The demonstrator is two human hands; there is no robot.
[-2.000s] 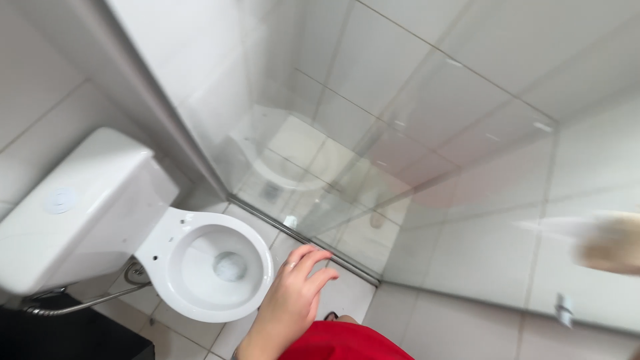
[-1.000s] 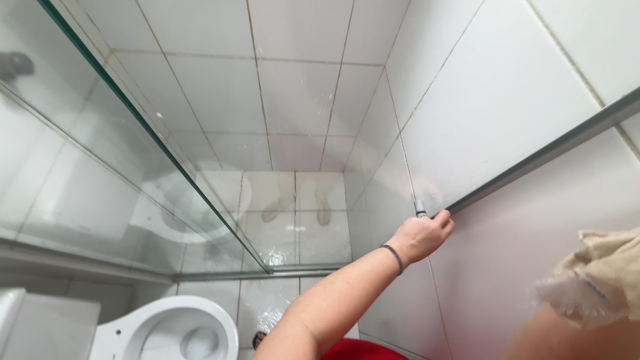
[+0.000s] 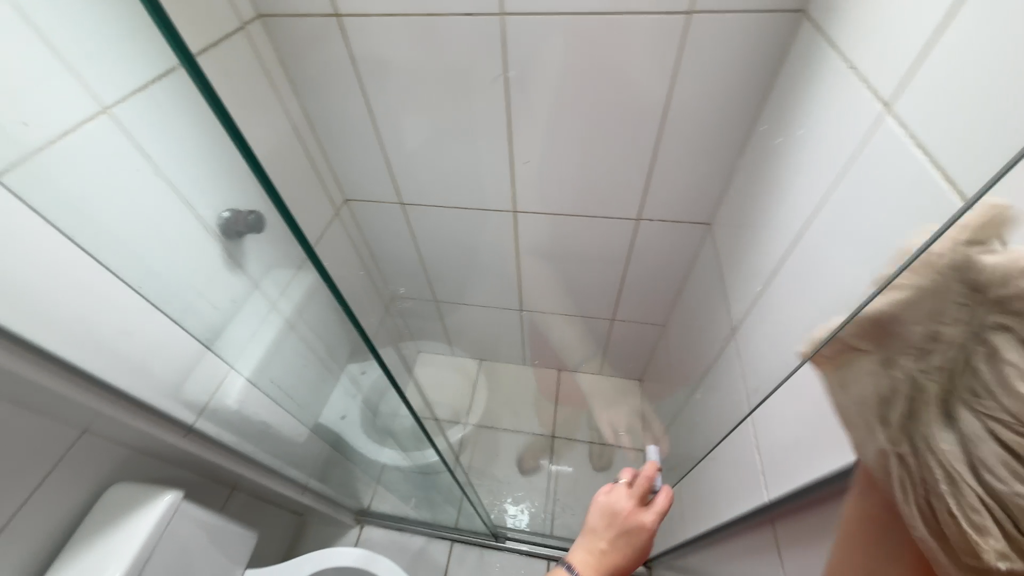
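Note:
My left hand (image 3: 620,516), with a dark band at the wrist, has its fingers around a small pale handle (image 3: 653,458) on the clear glass shower door (image 3: 592,264). At the right, a crumpled beige cloth (image 3: 952,384) covers my right hand, with only the bare forearm (image 3: 868,524) showing below it. The cloth is held up close to the thin dark edge of the glass; whether it touches cannot be told. A second glass panel with a green edge (image 3: 320,268) stands at the left. My arm, feet and a toilet reflect faintly in the glass.
A white toilet bowl rim (image 3: 340,560) and its cistern (image 3: 152,528) stand at the lower left. A metal track (image 3: 532,548) runs along the floor under the glass. A round metal fitting (image 3: 242,223) shows through the left panel. Beyond the glass are white tiled walls (image 3: 592,112).
Two seconds ago my left hand was beside the toilet, off the handle; since one second ago it has been at the handle. More of the beige cloth is in view. The view has shifted widely.

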